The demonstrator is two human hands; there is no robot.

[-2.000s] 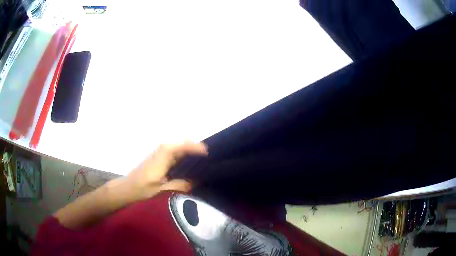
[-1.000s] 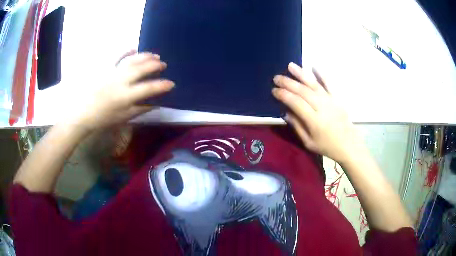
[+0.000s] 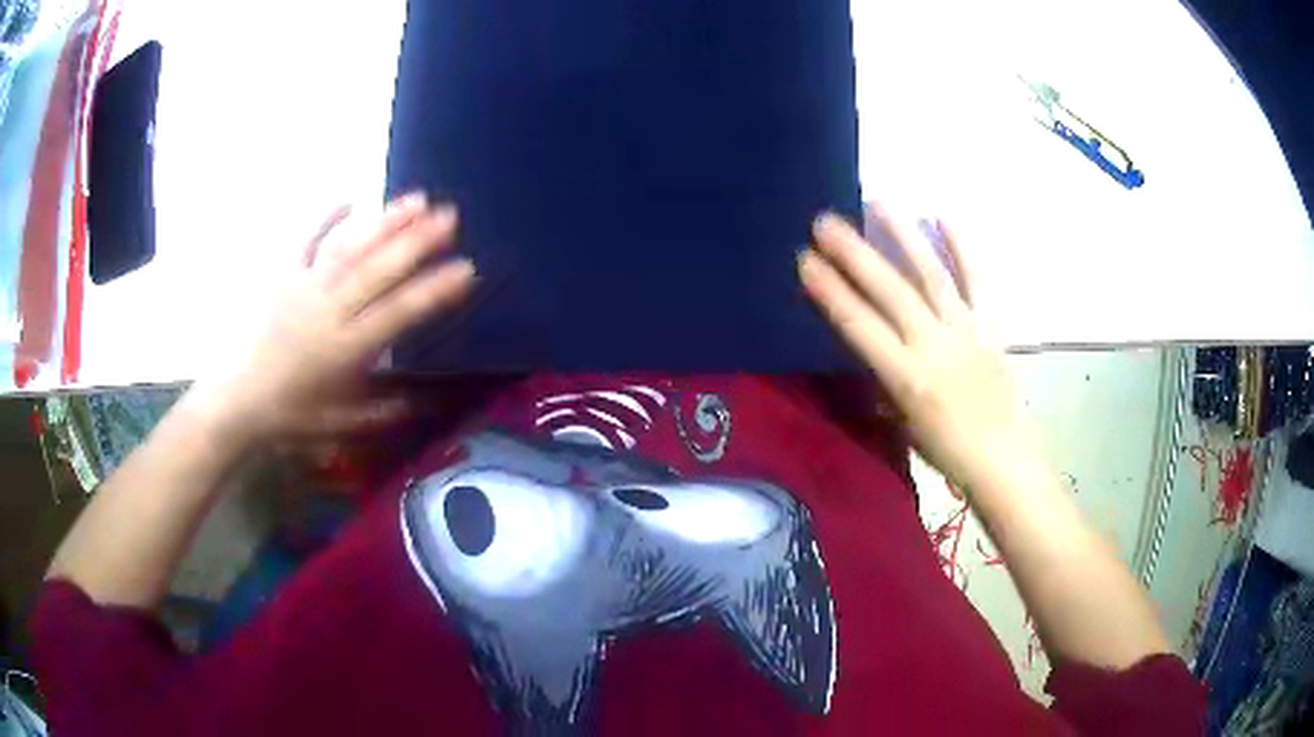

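The dark navy-looking garment (image 3: pixel 627 187) lies flat on the white table as a neat rectangle, its near edge at the table's front edge and its far end cut off by the top of the picture. My left hand (image 3: pixel 353 310) lies on its left edge with fingers spread, slightly blurred. My right hand (image 3: pixel 908 310) rests its fingertips on its right edge, fingers apart. Neither hand grips the cloth.
The thread snips (image 3: pixel 1084 137) lie on the table (image 3: pixel 980 87) at right. The phone (image 3: pixel 124 161) lies at left beside the red-edged clear bags (image 3: pixel 46 216). Red thread scraps (image 3: pixel 1235 482) show below at right.
The garment, stretched to the right two seconds ago, is now a flat rectangle in front of me. Since one second ago its near edge has come closer to me, covering the table's front edge.
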